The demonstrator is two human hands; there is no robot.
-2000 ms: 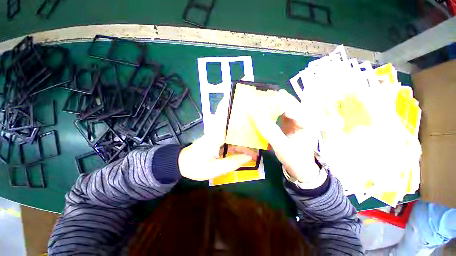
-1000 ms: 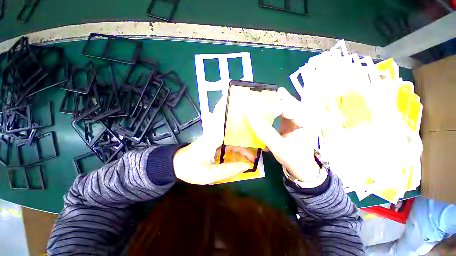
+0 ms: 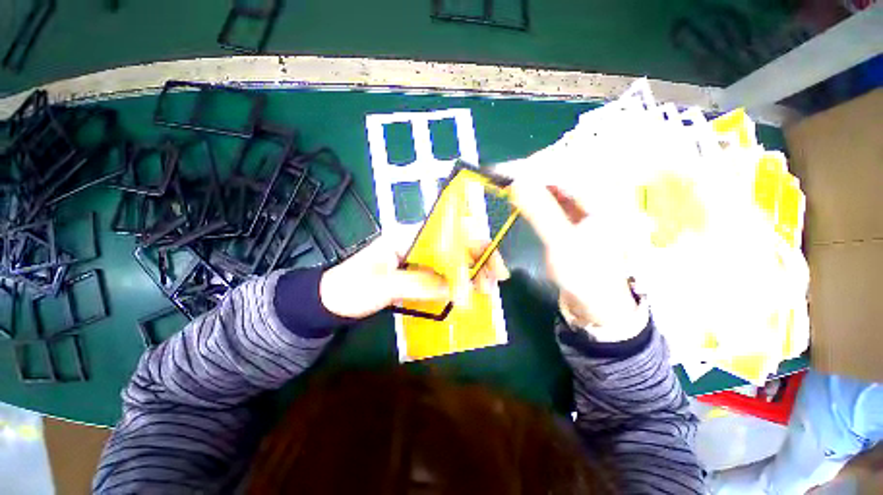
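Note:
My left hand (image 3: 363, 282) holds a black plastic frame (image 3: 426, 312) by its lower end, tilted above the sticker sheet. Yellow shows within the frame and along its right edge (image 3: 499, 240). My right hand (image 3: 593, 266) is at the frame's upper right corner; its fingers are overexposed, so I cannot tell whether they grip the frame or a pale piece beside it. The sticker sheet (image 3: 376, 145) lies under the frame, with open white windows at the top and yellow pieces at the bottom. The hands and frame hide its middle.
A tangled pile of black frames (image 3: 218, 208) lies at left. An overexposed stack of sheets (image 3: 712, 280) lies at right, beside a cardboard panel (image 3: 852, 193). Beyond the pale rail (image 3: 387, 73), frames lie on the green belt (image 3: 581, 53). A person's blue-clothed part (image 3: 833, 435) shows at lower right.
The frame has tilted and swung away from my right hand. The large yellow face over its opening no longer shows, and a yellow edge is visible. The belt's frames have moved left.

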